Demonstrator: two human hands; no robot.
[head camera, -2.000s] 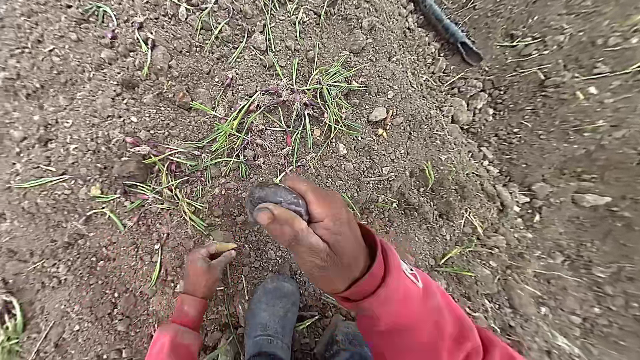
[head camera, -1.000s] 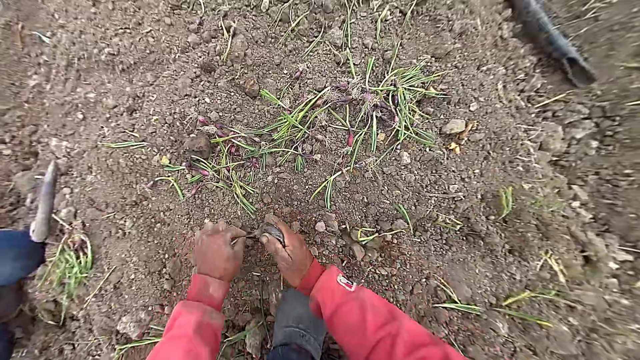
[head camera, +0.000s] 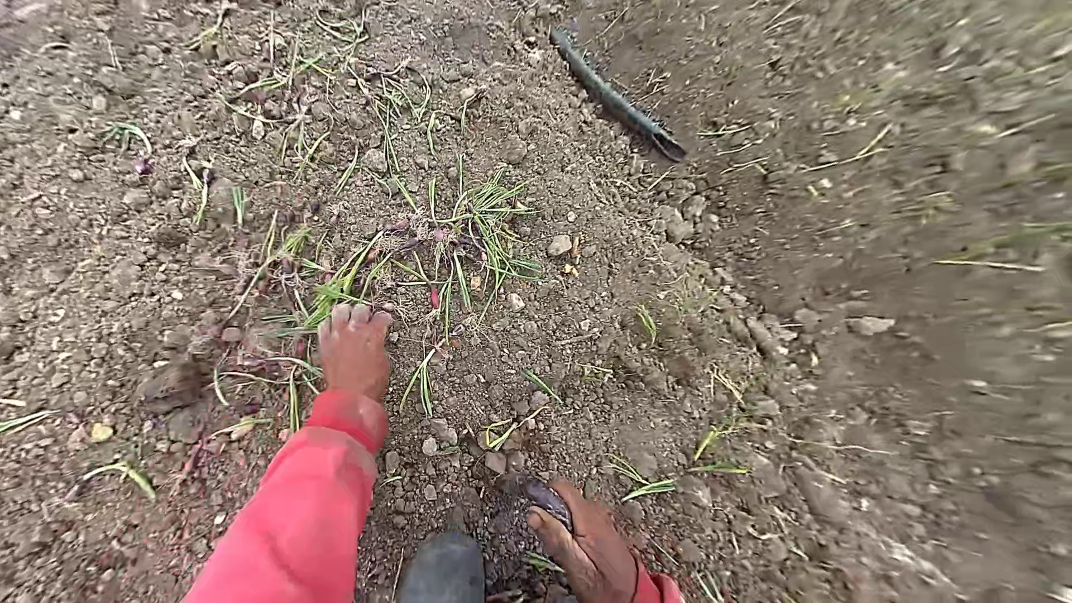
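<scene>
My left hand reaches to the near edge of a heap of onion seedlings with green leaves and reddish bulbs. Its fingertips touch the leaves, and whether they grip any is hidden. Low in the view, my right hand is closed around a dark, rounded object, perhaps a stone or a tool's handle, close above the soil. More loose seedlings lie left of my left hand.
A rubber boot stands at the bottom, left of my right hand. At the upper right lies a dark length of pipe. Clods, small stones and scattered seedlings cover the soil.
My left hand has moved forward from beside my right hand to the seedling heap. My right hand keeps the dark object. The other person's leg at the left is out of view.
</scene>
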